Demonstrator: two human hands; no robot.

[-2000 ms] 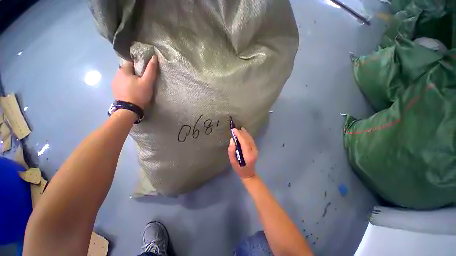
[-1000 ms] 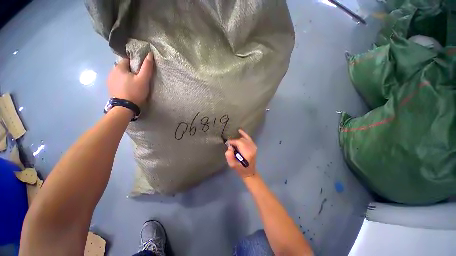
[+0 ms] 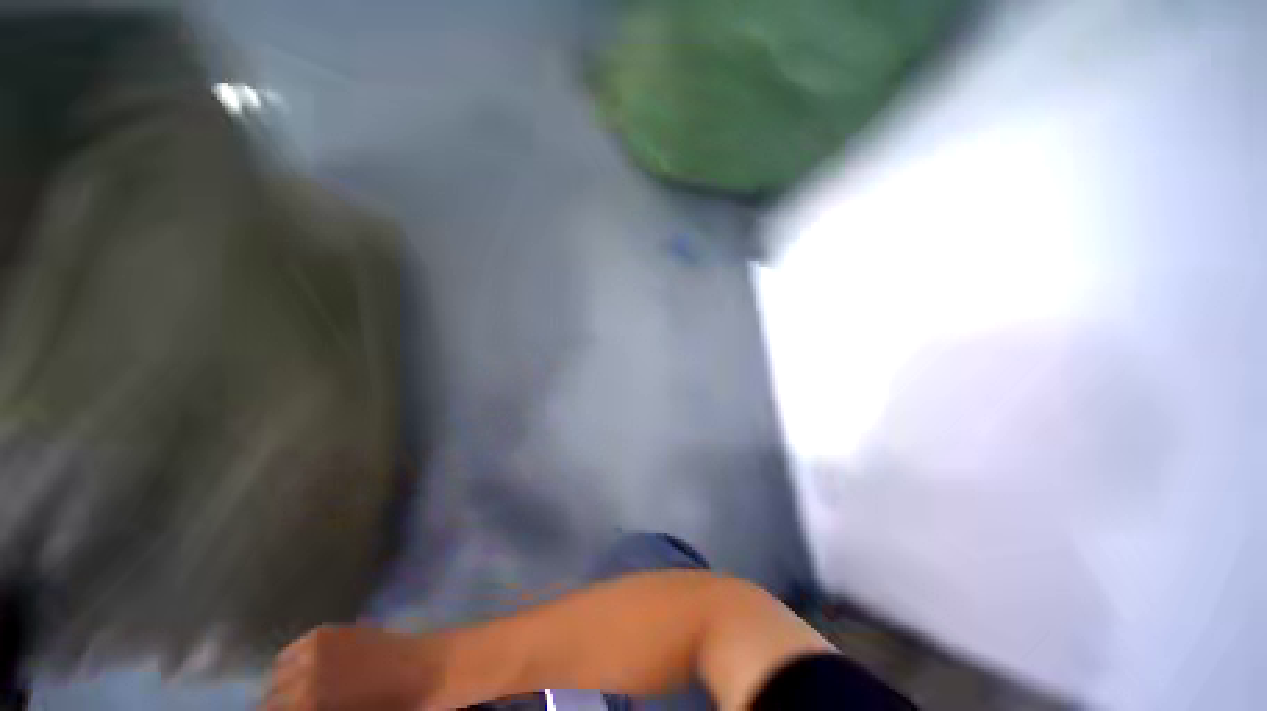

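Note:
The frame is strongly blurred. The tan sack [image 3: 209, 375] stands at the left, cut off by the left edge, and no writing on it can be read. My right hand [image 3: 348, 670] is low in the picture, just below the sack's lower right part, cut off by the bottom edge. Its fingers are smeared, so I cannot tell whether it holds the marker. The marker cannot be made out. My left hand is not in view.
A green sack [image 3: 757, 90] lies on the floor at the top middle. A bright white surface [image 3: 1000, 403], perhaps a table, fills the right side. Grey floor [image 3: 570, 320] shows between it and the tan sack.
The view has swung right, so the tan sack now shows at the left and the white surface is large. My left hand has left the picture. My right hand is lower and further left.

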